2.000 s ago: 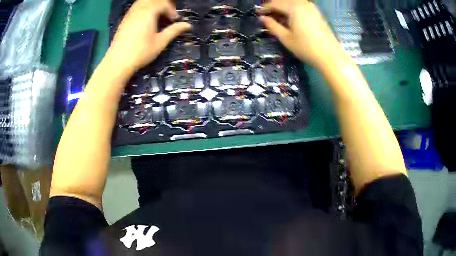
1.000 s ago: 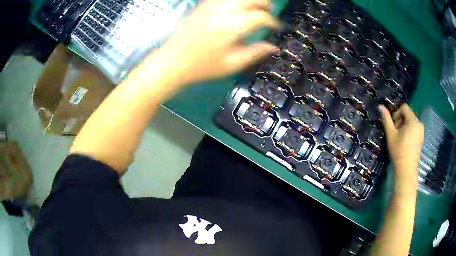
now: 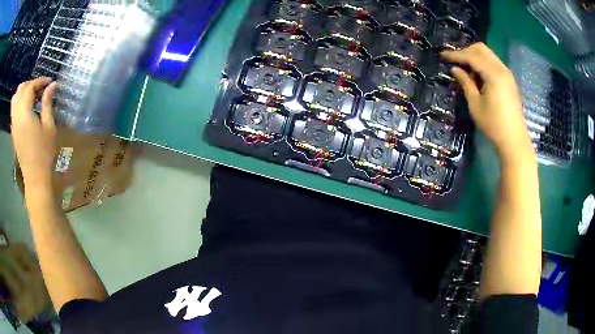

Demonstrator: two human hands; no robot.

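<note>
The black blister tray (image 3: 251,156) lies on the green bench in front of me, slightly turned. An electronic module (image 3: 329,94) with a round centre and thin red wires sits in each visible pocket. My right hand (image 3: 483,81) is over the tray's right edge, its thumb and forefinger near a module; whether a small part is between them cannot be told. My left hand (image 3: 38,114) is at the front left edge of the left parts tray (image 3: 91,59), fingers bent at its dark parts; what the fingertips hold cannot be told.
A glossy blue-purple rectangle (image 3: 186,39) lies between the left parts tray and the black tray. A right parts tray (image 3: 545,104) lies beyond my right hand. A cardboard box (image 3: 98,173) stands below at the left. A spare module tray (image 3: 464,280) and a blue bin (image 3: 554,287) are lower right.
My left hand has moved left from the black tray to the left parts tray. My right hand stays near the black tray's right side. The whole view has turned.
</note>
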